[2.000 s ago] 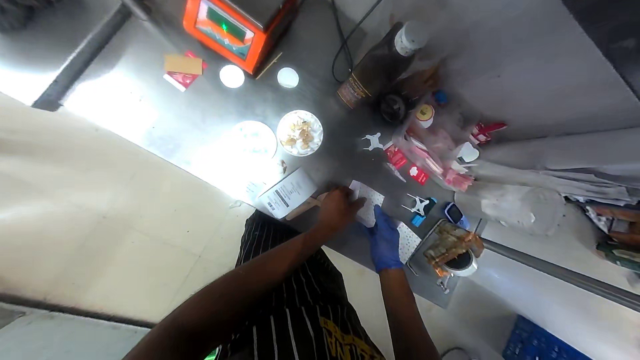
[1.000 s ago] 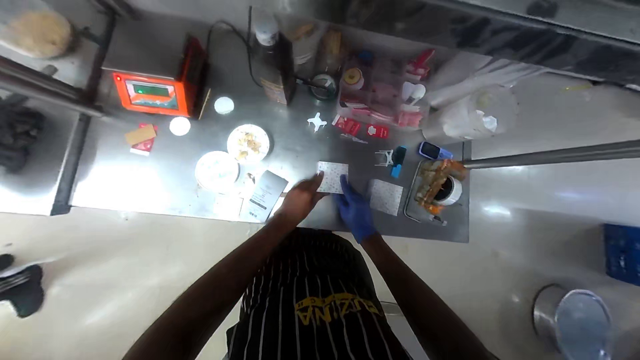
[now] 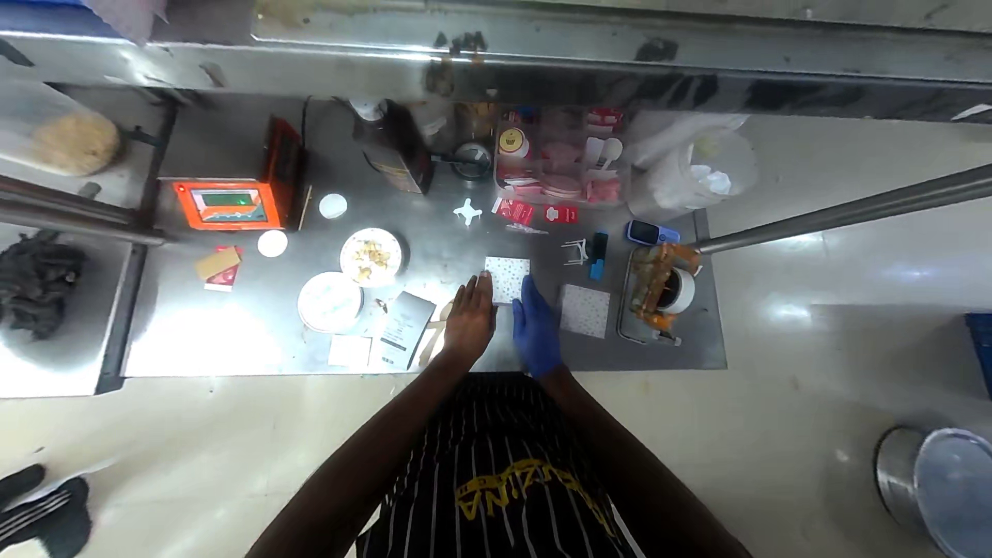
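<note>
My bare left hand point(image 3: 470, 319) lies at the left edge of a patterned white square sheet or stack of paper point(image 3: 508, 280) on the steel table. My right hand point(image 3: 535, 324), in a blue glove, lies along its right edge. Neither hand is plainly closed on it; the fingers are straight and held together. A second patterned square point(image 3: 585, 311) lies right of my gloved hand. To the left of my bare hand are a grey printed packet point(image 3: 407, 329) and a blank white square point(image 3: 349, 351).
An orange digital scale point(image 3: 227, 205), white tubs point(image 3: 371, 256), a dark bottle point(image 3: 397, 151) and a divided clear tray point(image 3: 559, 190) stand around. At right, a wire rack point(image 3: 629, 318) holds a tape roll point(image 3: 679, 292). A steel shelf edge point(image 3: 496, 70) runs overhead.
The view has shifted and turned. The patterned square was between my hands before too; my bare fingers, bent at its corner earlier, now lie straighter along its left side.
</note>
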